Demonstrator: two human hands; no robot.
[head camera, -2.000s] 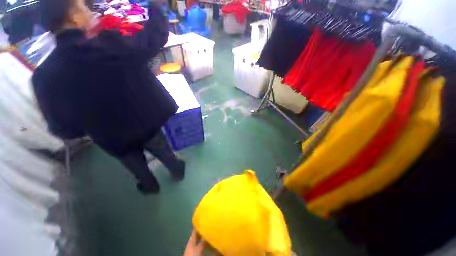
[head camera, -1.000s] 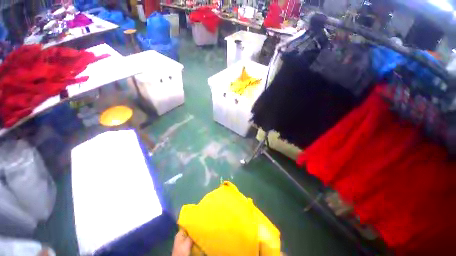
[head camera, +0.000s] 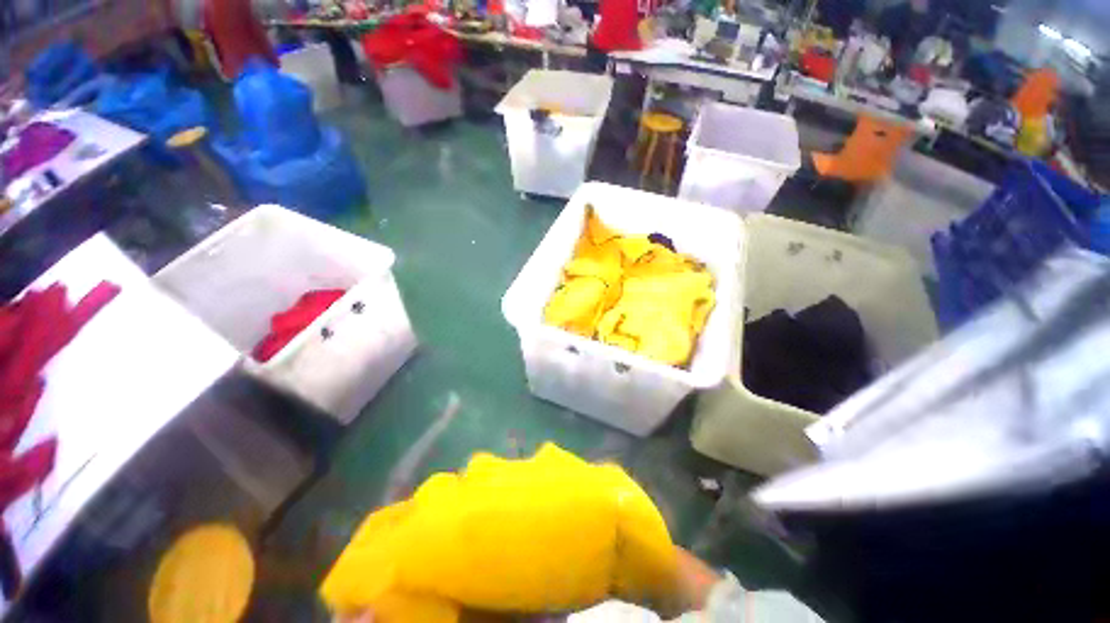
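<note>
A bunched yellow garment (head camera: 523, 535) is held in front of me at the bottom of the view. My right hand (head camera: 691, 579) is at its right end, in a white sleeve, with the fingers hidden behind the cloth. Only a sliver of my left hand (head camera: 356, 617) shows under the garment's left end, at the bottom edge. Ahead stands a white bin (head camera: 584, 355) with yellow garments (head camera: 645, 298) heaped inside and a small dark piece at their back.
A cream bin (head camera: 907, 286) with black cloth touches the white bin's right side. Another white bin (head camera: 377, 329) with red cloth stands left. A white table (head camera: 134, 353) and round stool (head camera: 202, 577) are near left. Blue bags (head camera: 286, 152) lie behind. A pale covered edge (head camera: 925, 444) juts in at right.
The bins have come nearer and the yellow heap shows more fully. The rack with red garments and the dark-clothed person have left the view. The held garment is spread wider, and my right wrist now shows.
</note>
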